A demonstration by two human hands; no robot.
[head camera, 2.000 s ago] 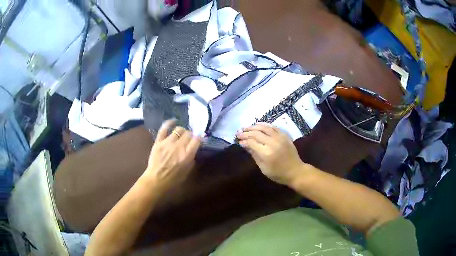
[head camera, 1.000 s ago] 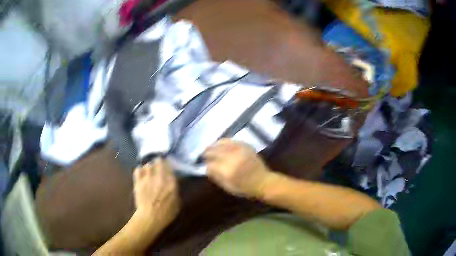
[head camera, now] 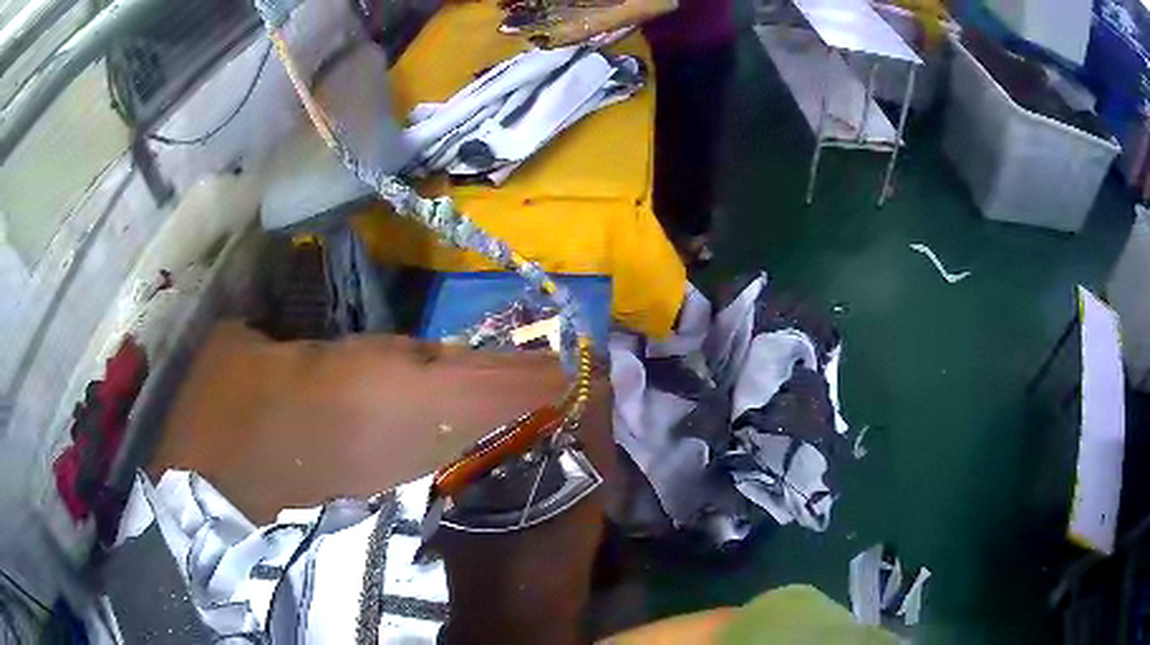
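Note:
The garment in work (head camera: 334,573) lies at the lower left of the brown pressing table, white side up with dark textured seam strips crossing it. Its lower part is cut off by the picture's edge. The steam iron (head camera: 523,485) rests at the garment's right end, its orange-brown handle on top and its pale-rimmed metal plate to the right. Neither of my hands is in view. Only a bit of my right forearm and green sleeve shows at the bottom edge.
A wrapped hose (head camera: 441,217) rises from the iron. A blue tray (head camera: 454,302) with small items and a yellow-covered table (head camera: 536,227) with white pieces lie beyond. Another person in dark clothes stands there. Fabric pieces (head camera: 769,416) are heaped at right; a white bin (head camera: 1022,158) stands farther back.
The view has swung to the right and up, so the garment and iron now sit lower left. My hands, earlier at the garment's near edge, are out of the picture.

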